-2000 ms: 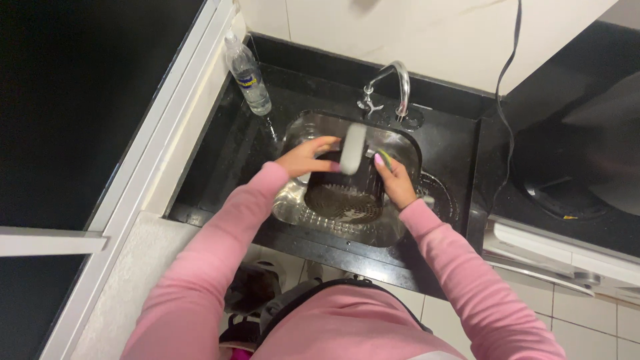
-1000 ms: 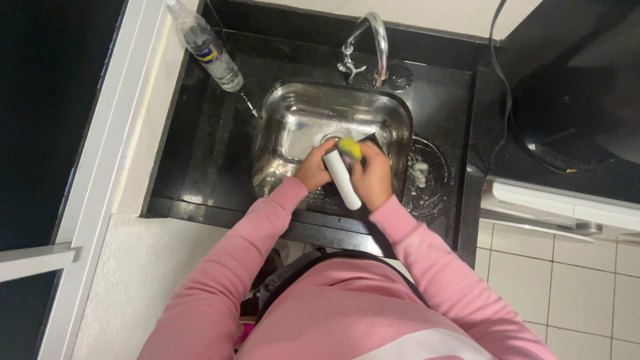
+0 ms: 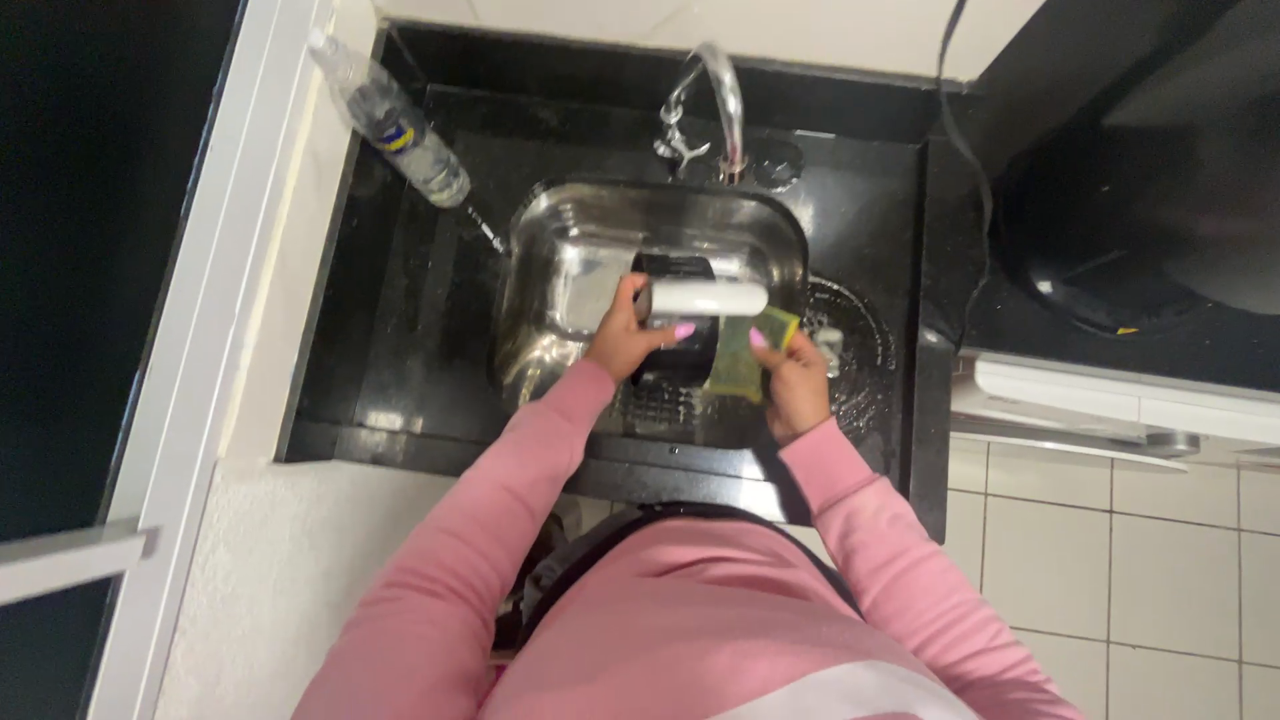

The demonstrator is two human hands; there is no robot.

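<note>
Over the steel sink (image 3: pixel 570 225), my left hand (image 3: pixel 632 330) holds a dark container (image 3: pixel 680 350) with a thick white handle (image 3: pixel 710 298) that points to the right. What kind of container it is, I cannot tell for sure. A thin yellow-green sponge (image 3: pixel 740 360) is pinched in my right hand (image 3: pixel 795 375), just right of the dark container and below the end of the handle. The sponge's left edge lies close against the container; whether they touch is unclear.
A chrome faucet (image 3: pixel 730 110) with a cross-shaped tap knob (image 3: pixel 680 145) rises behind the sink. A clear plastic bottle (image 3: pixel 400 130) stands at the back left. Right of the sink, a small pale piece (image 3: pixel 829 345) lies on the wet, sudsy black counter (image 3: pixel 870 230).
The white handle has turned from slanting down to lying sideways. The sponge, bunched up a second ago, is now spread out, and my right hand has moved away from the left.
</note>
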